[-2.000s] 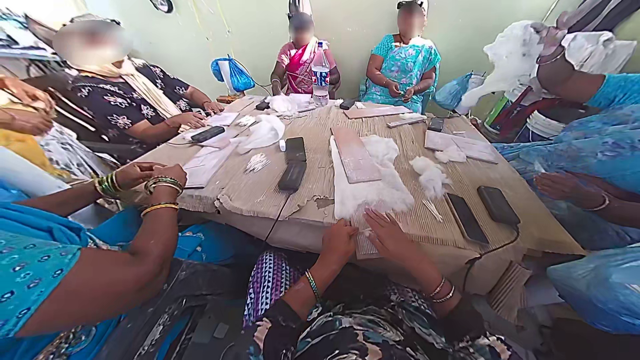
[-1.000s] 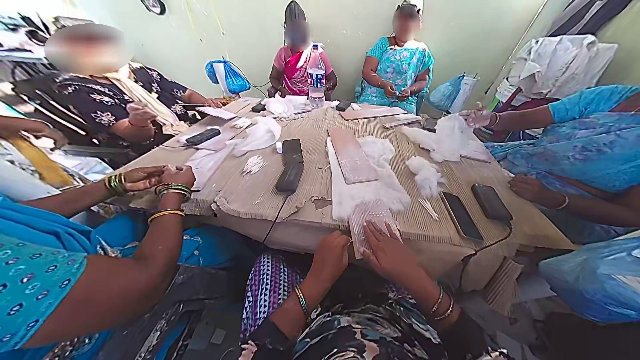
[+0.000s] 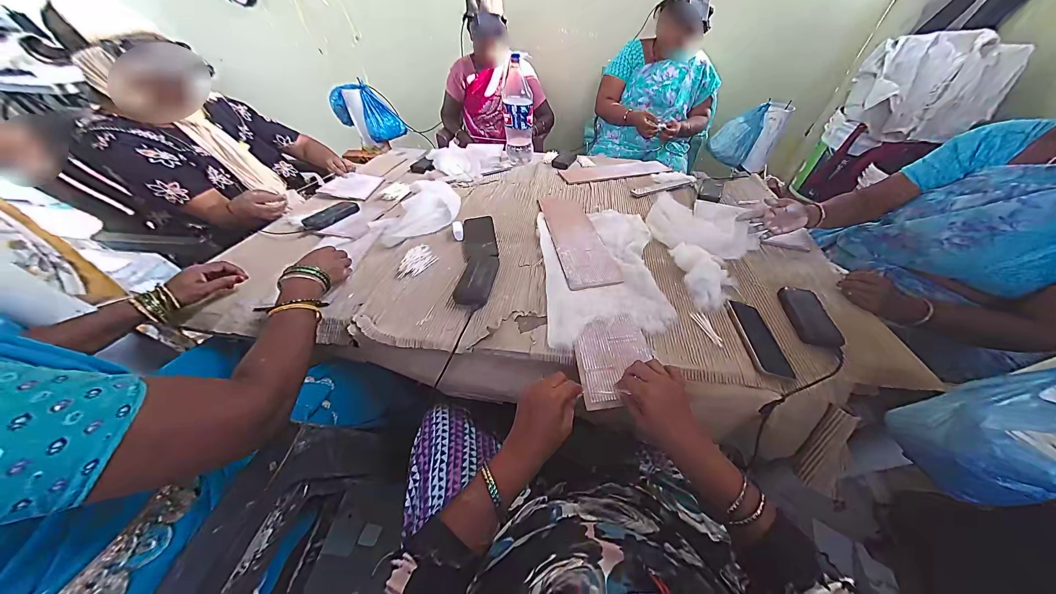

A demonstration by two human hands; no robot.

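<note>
A flat pinkish board [image 3: 612, 359] lies at the near edge of the table, its far end against a sheet of white cotton wool [image 3: 569, 309]. My left hand [image 3: 548, 408] is beside the board's lower left corner, fingertips drawn together; whether something thin is between them is not visible. On the board's right edge rest the bent fingers of my right hand [image 3: 656, 400]. A second pinkish board [image 3: 580, 245] lies on the cotton. To the right are a loose cotton tuft [image 3: 703, 276] and several thin white sticks [image 3: 707, 328].
The table [image 3: 511, 363] is covered with corrugated cardboard, torn in places. A phone [image 3: 760, 338] and a black case [image 3: 811, 318] with a cable lie at right; another black case [image 3: 477, 280] and cotton-tipped sticks [image 3: 417, 261] at left. A plastic bottle [image 3: 518, 111] stands far back. Co-workers sit around the table.
My right hand has shifted from the middle of the near board to its right edge, leaving more of the board uncovered. The co-worker's hands at left have moved apart.
</note>
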